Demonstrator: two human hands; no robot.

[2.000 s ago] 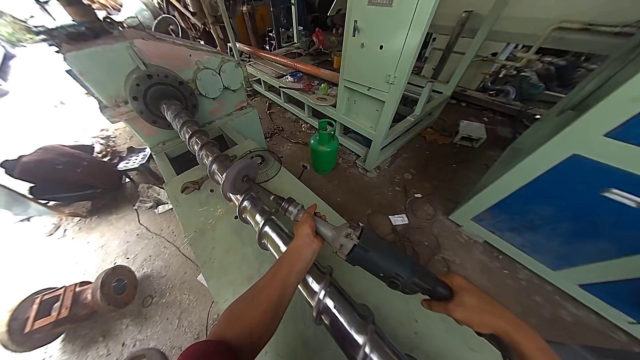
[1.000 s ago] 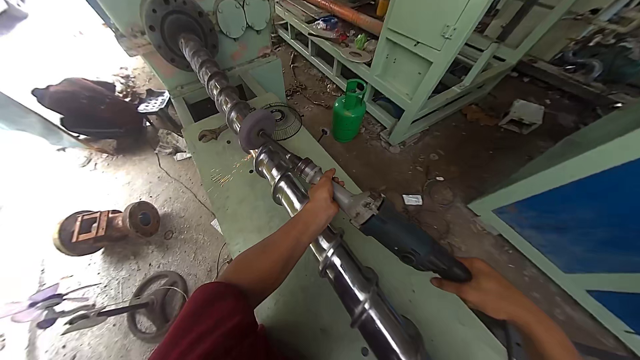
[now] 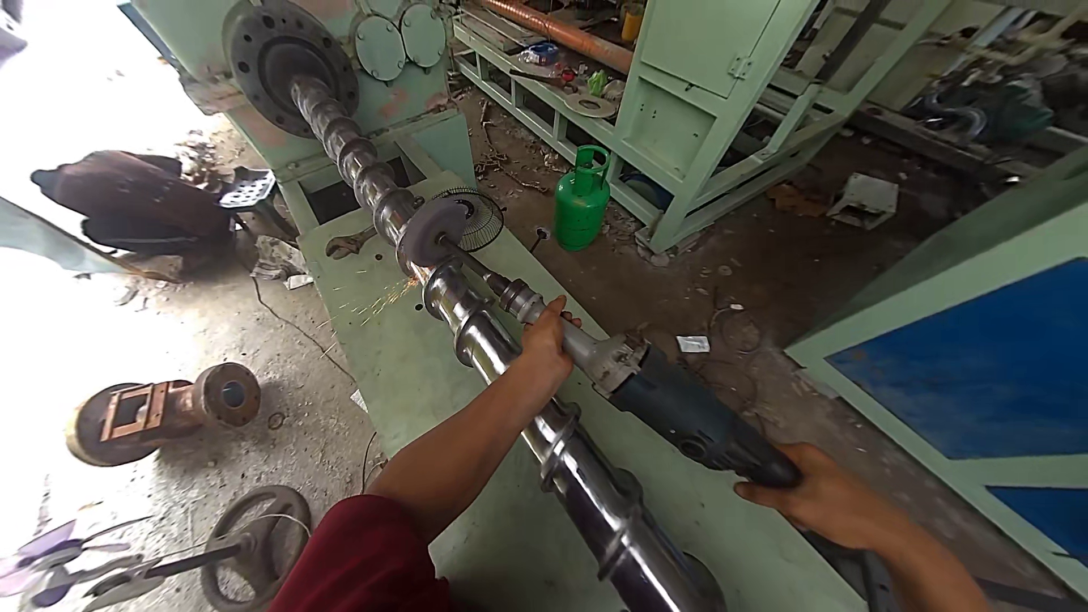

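My left hand (image 3: 548, 344) is closed round the metal neck of a long die grinder (image 3: 680, 404). The rear handle of the tool is in my right hand (image 3: 820, 493). At its front end, a grinding wheel (image 3: 435, 231) touches a long steel extruder screw (image 3: 493, 340), and orange sparks fly off to the left. The screw runs diagonally over a green metal bed (image 3: 382, 340), its far end in a round bolted flange (image 3: 289, 66). An adjustable wrench (image 3: 347, 246) lies on the bed left of the screw, and a round wire fan guard (image 3: 478, 219) lies just behind the wheel.
A green gas cylinder (image 3: 582, 200) stands on the floor beyond the bed. Green metal cabinets (image 3: 850, 327) are at the right. On the left floor lie a rusty flanged part (image 3: 161, 412), a handwheel (image 3: 255, 544), fan blades (image 3: 51, 552) and a cable (image 3: 293, 323).
Both hands keep hold of the grinder. Sparks show plainly at the wheel now, fainter one second ago. The view has shifted, bringing the handwheel and fan blades into sight.
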